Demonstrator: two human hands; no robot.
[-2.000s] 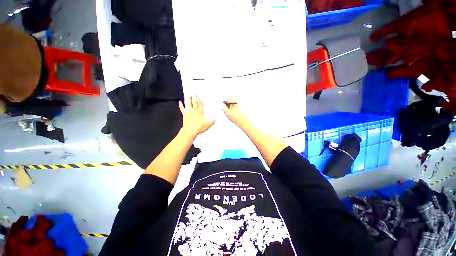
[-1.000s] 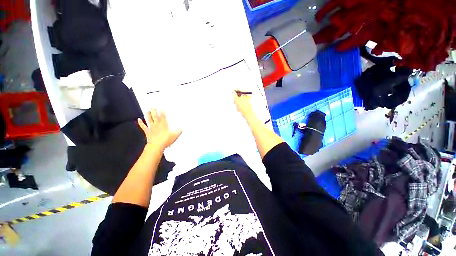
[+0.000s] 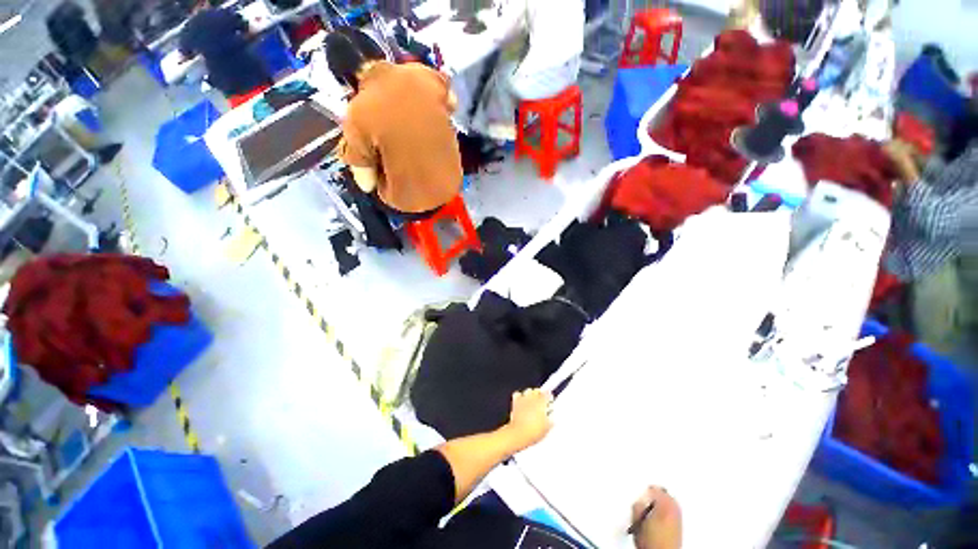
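Observation:
My left hand [image 3: 531, 419] is at the left edge of the white table [image 3: 686, 375], fingers bent together beside a thin dark strip; whether it grips anything is unclear. My right hand [image 3: 663, 522] is near the bottom of the picture, partly cut off, with a thin dark pen [image 3: 641, 519] between its fingers. A white sheet, perhaps a template, is almost lost against the white table. A thin dark curved line runs near my waist. Black cloth panels [image 3: 472, 370] lie piled in the side shelf left of the table.
Dark red garments [image 3: 660, 193] lie beyond the black cloth. A person in a brown top [image 3: 402, 134] sits on a red stool [image 3: 443, 234] ahead left. A checked sleeve [image 3: 938, 220] shows at right. Blue crates [image 3: 161, 504] stand at lower left and right. Floor tape runs along the left.
The view has swung up and left, showing more of the room. My left hand has gone from lying spread on the white surface to the table's left edge. My right hand still has the pen.

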